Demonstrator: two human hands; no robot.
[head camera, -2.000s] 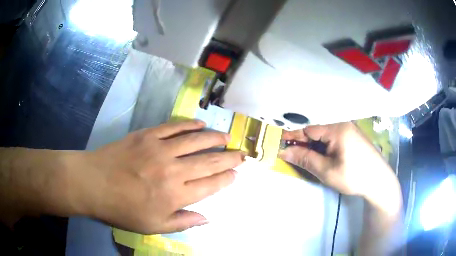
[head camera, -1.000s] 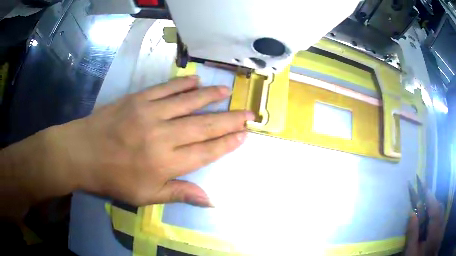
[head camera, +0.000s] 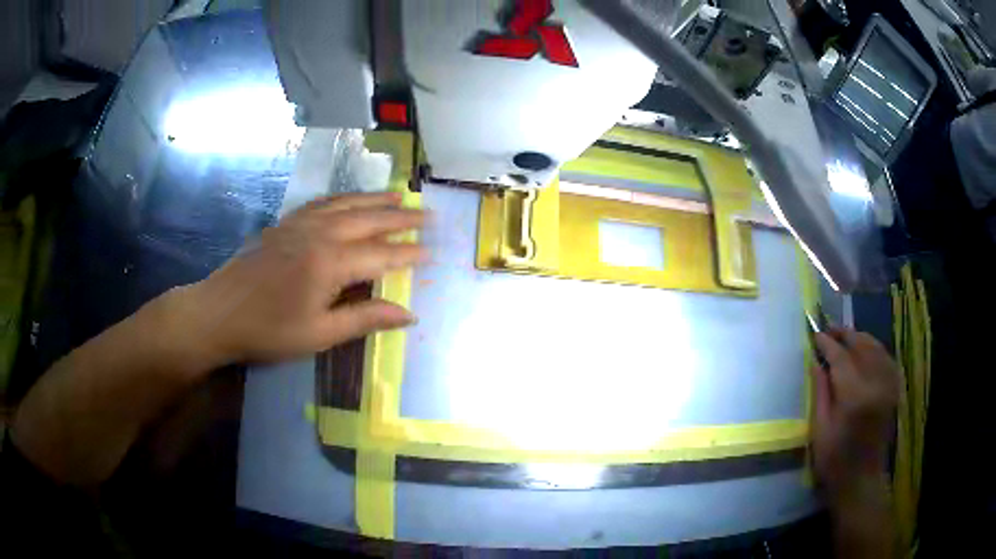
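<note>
The pale sewing template (head camera: 437, 349), edged with yellow masking tape (head camera: 590, 439), lies under the white machine head. The yellow clamp frame (head camera: 568, 246) sits at its back, with a narrow upright slot frame (head camera: 519, 227) at its left end. My left hand (head camera: 300, 278) is over the template's left side, fingers spread, holding nothing and slightly blurred. My right hand (head camera: 857, 388) is at the template's right edge, closed around slim pointed snips (head camera: 817, 333); their tips point up and left, and their handles are mostly hidden in my hand.
The white machine head (head camera: 502, 98) stands over the template's back. A white lamp arm (head camera: 765, 153) slants down at the right. A yellow strap bundle (head camera: 909, 393) lies at the far right. Metal carriage blocks (head camera: 737, 49) and a grey control panel (head camera: 882, 93) are at the right rear.
My right hand has left the slot frame with the snips and is at the template's right edge. My left hand has moved left, off the clamp. The view has shifted, showing more of the station.
</note>
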